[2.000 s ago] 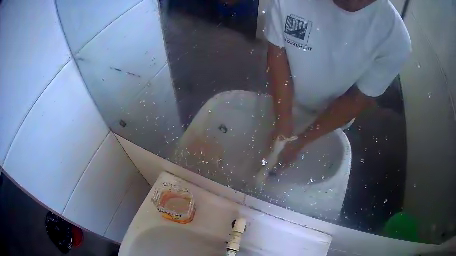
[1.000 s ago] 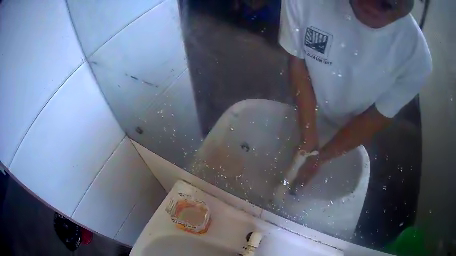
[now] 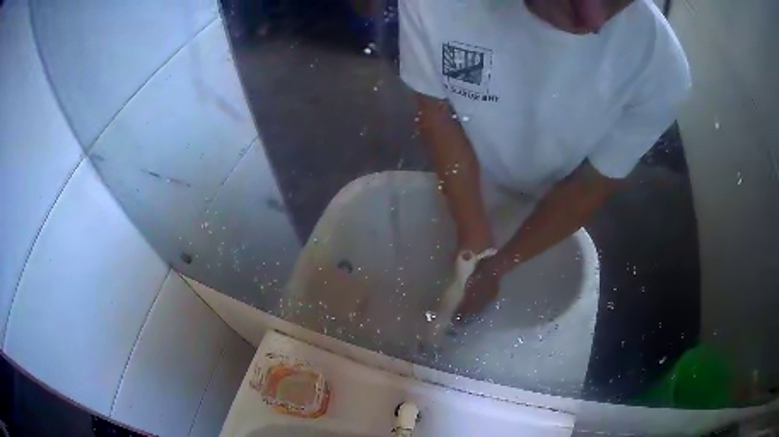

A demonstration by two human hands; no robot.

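Observation:
The white wash basin (image 3: 342,393) is cut off by the bottom edge, with only its back ledge in view. A small pale tap (image 3: 407,418) stands at its back. A clear and orange soap dish (image 3: 295,388) sits on its left back corner. My own hands are below the picture and not directly in view. The speckled wall mirror (image 3: 342,102) shows a white printed T-shirt, bare forearms and two hands close together over the reflected basin, by the white tap. Fine finger detail is blurred.
White wall tiles (image 3: 77,282) stand at the left, meeting the mirror's lower left edge. A green bucket (image 3: 700,377) shows in the mirror at the lower right. Dark floor shows at the lower left corner.
The view has shifted, so the basin ledge, soap dish and tap lie further left than one second ago. In the mirror the hands remain close together over the basin.

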